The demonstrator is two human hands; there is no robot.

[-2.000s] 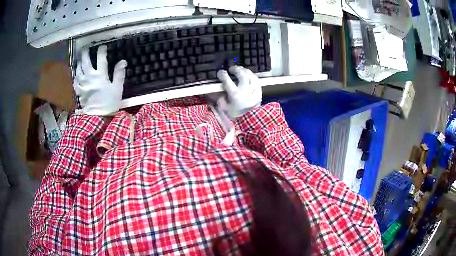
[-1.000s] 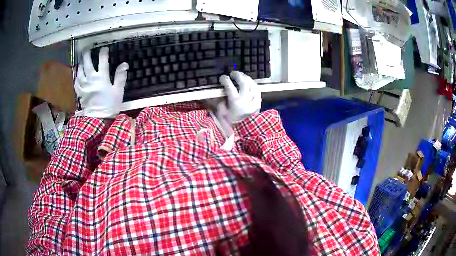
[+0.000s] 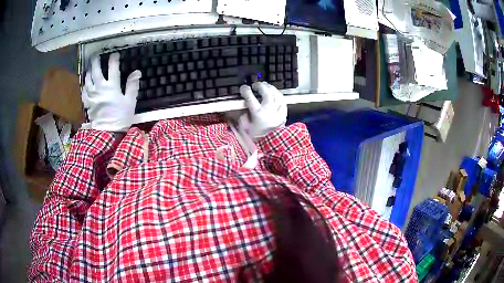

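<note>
A full-size black keyboard (image 3: 190, 69) lies on a white pull-out tray (image 3: 333, 63) below the bench edge. My left hand (image 3: 112, 98), in a white glove, rests on the keyboard's left end with its fingers apart and holds nothing. My right hand (image 3: 265, 109), in a white glove, is at the keyboard's near edge, right of the middle. Its fingertips touch or hover over the keys near a small blue light; contact cannot be told. It holds nothing.
A perforated worktable (image 3: 124, 15) stands beyond the tray. A dark blue mouse pad (image 3: 316, 14) lies between white panels. A blue bin (image 3: 342, 132) with upright white panels is at right. A brown cardboard box (image 3: 33, 138) is at lower left. Newspaper (image 3: 431, 25) lies at upper right.
The view has shifted slightly, showing a little more of the bench's far side than two seconds ago. My hands keep nearly the same places; the right fingers have shifted slightly.
</note>
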